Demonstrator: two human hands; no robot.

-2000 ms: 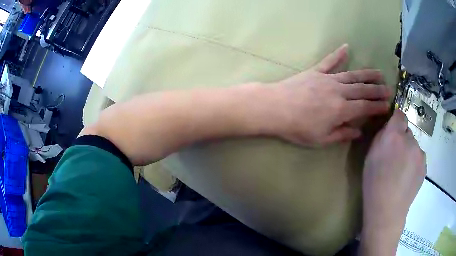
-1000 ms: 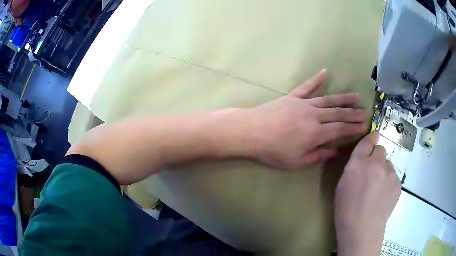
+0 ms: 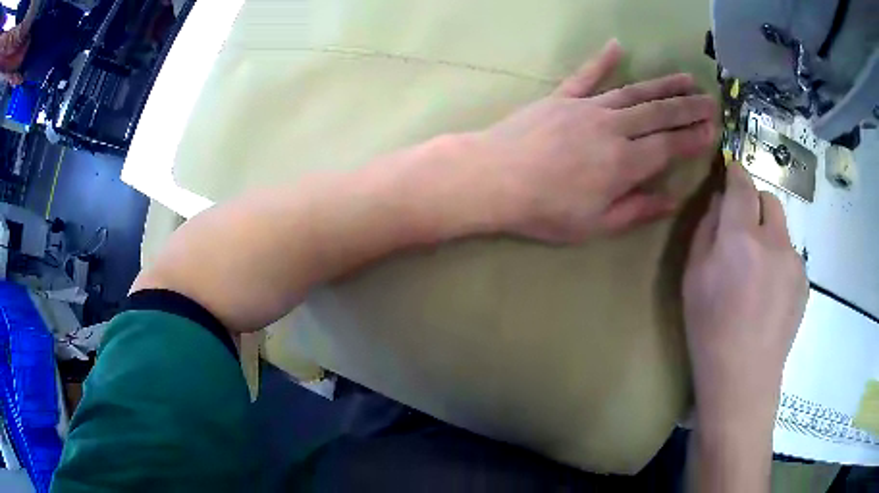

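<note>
A large beige cover panel [image 3: 501,337] covers most of the table, with a thin stitched seam line across it. My left hand [image 3: 598,154] lies flat on the panel, fingers apart, fingertips near the presser foot. My right hand [image 3: 747,250] is at the panel's right edge, its fingertips closed on the panel edge [image 3: 730,154] where a little yellow shows, just in front of the needle area. The sewing machine head [image 3: 795,48] is at the upper right, above the shiny needle plate [image 3: 781,154]. The needle itself is too small to make out.
The white tabletop [image 3: 848,260] shows at the right, with a printed ruler scale [image 3: 819,419] and a pale yellow piece [image 3: 868,406] at its lower right. Blue bins [image 3: 29,371] stand at the lower left. A person's hand [image 3: 13,48] shows at the far upper left.
The view has shifted. The panel's seam line lies flatter in the picture and nearer its top. My left hand stays flat on the panel; my right hand stays at its edge by the needle.
</note>
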